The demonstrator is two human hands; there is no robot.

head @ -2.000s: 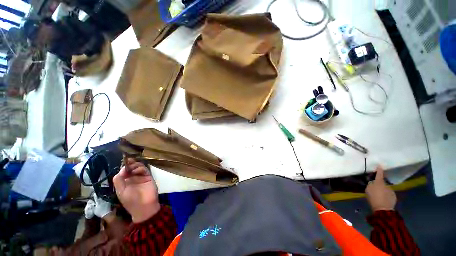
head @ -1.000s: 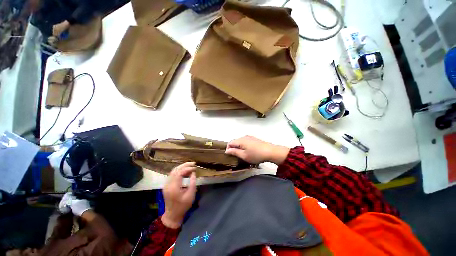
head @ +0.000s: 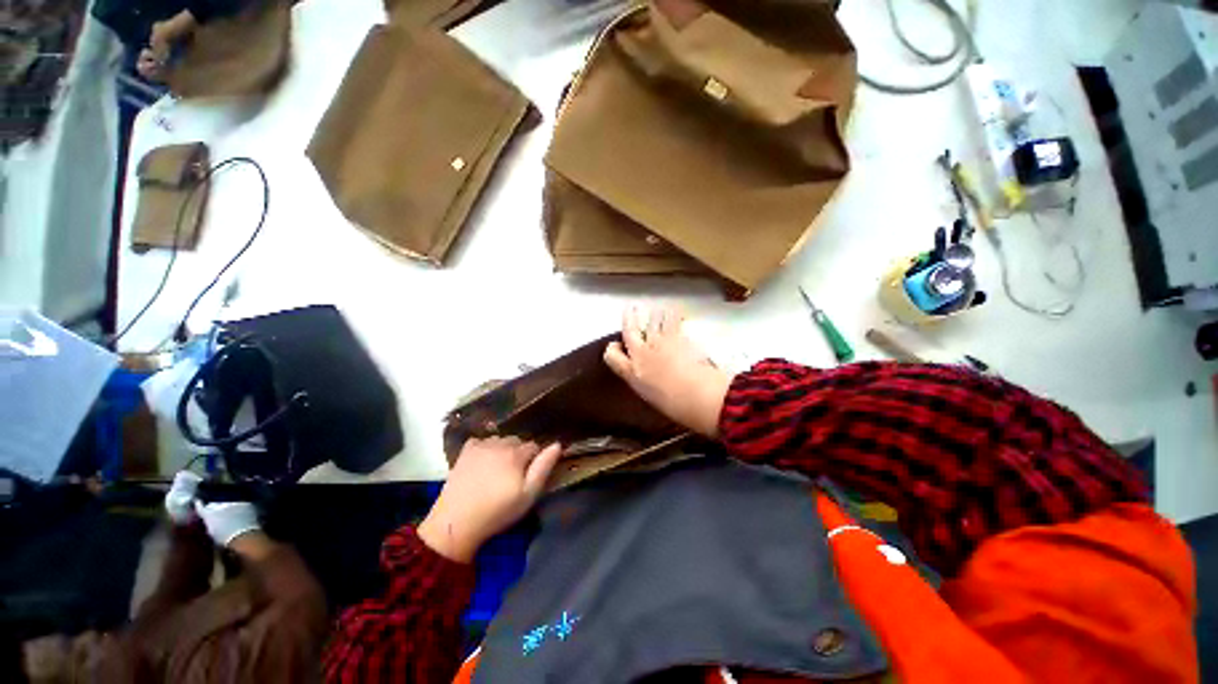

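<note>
A brown handbag body [head: 568,401] lies at the table's front edge against my grey apron, its mouth spread open and the brown lining showing. My left hand [head: 494,488] holds its near left rim, with the thumb at the opening. My right hand [head: 668,364] holds its far rim, with the fingers bent over the edge. Both hands are bare. The fingertips are partly hidden by the bag, and its right end is hidden by my right hand and sleeve.
Brown bags [head: 695,147] are stacked beyond, with another flat bag [head: 414,140] to their left. A black bag [head: 307,388] stands left. A green-handled tool [head: 831,331], wooden-handled tool [head: 892,346] and cream cup [head: 922,287] are right. A gloved person [head: 241,575] is lower left.
My right hand has come from the table's right edge onto the bag's far rim. My left hand has moved right along the near rim. The bag has shifted right and its mouth is wider open.
</note>
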